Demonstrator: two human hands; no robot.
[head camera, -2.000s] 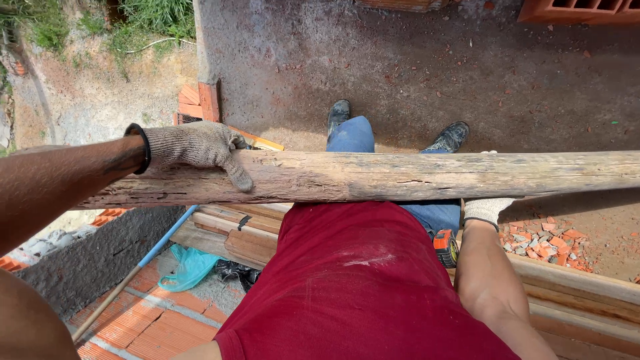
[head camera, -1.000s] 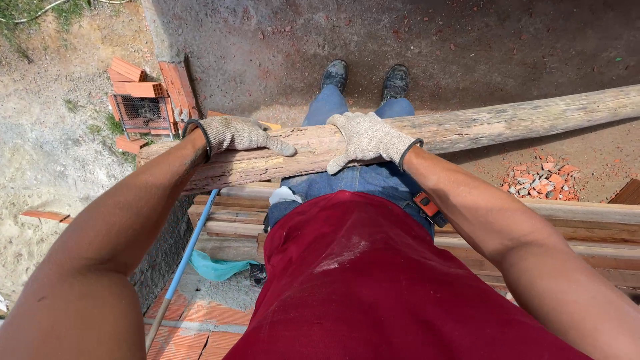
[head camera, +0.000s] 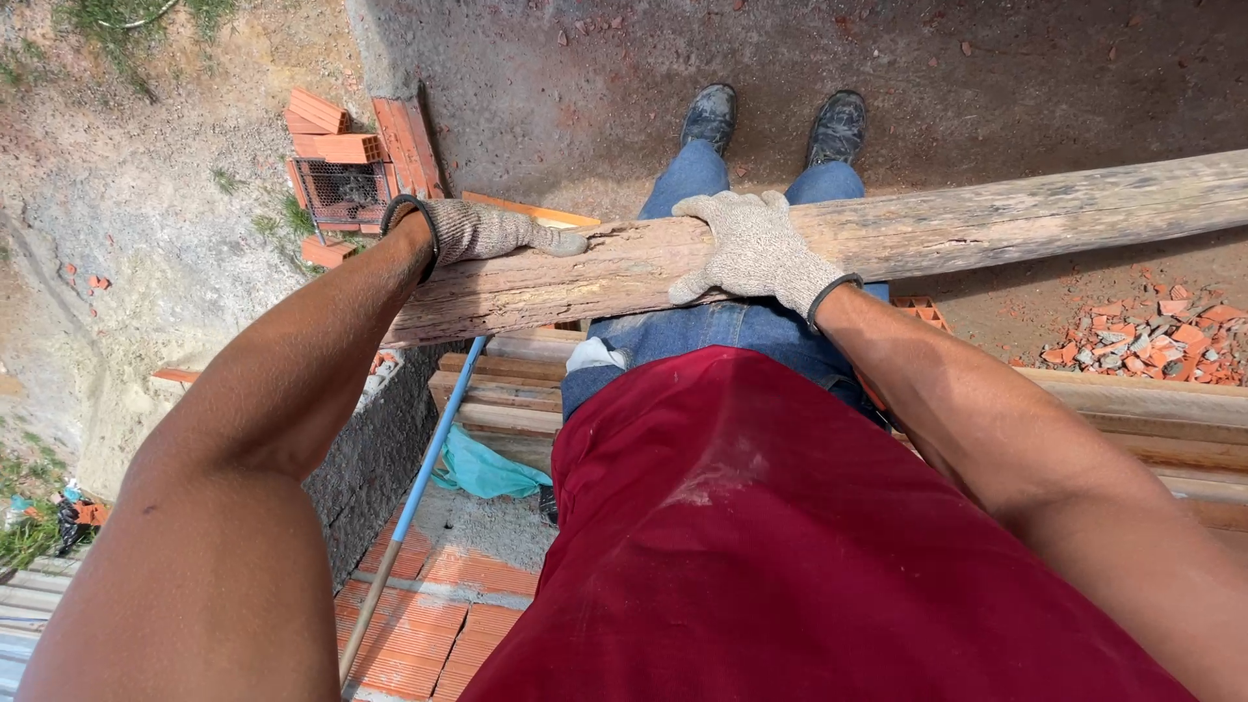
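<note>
A long, weathered wooden pole (head camera: 936, 234) lies crosswise in front of my thighs, its near end at the left and the rest running out of view at the right. My left hand (head camera: 492, 232), in a knitted work glove, grips the pole close to its left end, thumb along the top. Gloved as well, my right hand (head camera: 756, 249) rests over the pole in front of my lap with its fingers spread around the wood. The undersides of the pole and the fingertips beneath it are hidden.
Stacked wooden boards (head camera: 1131, 398) lie behind the pole. A blue-topped stick (head camera: 439, 439) leans by a rough low wall (head camera: 375, 468) and a hollow-brick wall (head camera: 409, 624). Broken brick rubble (head camera: 1160, 336) is at the right. Loose bricks (head camera: 346, 148) and a wire crate (head camera: 343, 190) sit at the upper left.
My right hand has come from the pole's lower side, farther right, onto its top. The pole has shifted right relative to my body, bringing its left end near my left hand.
</note>
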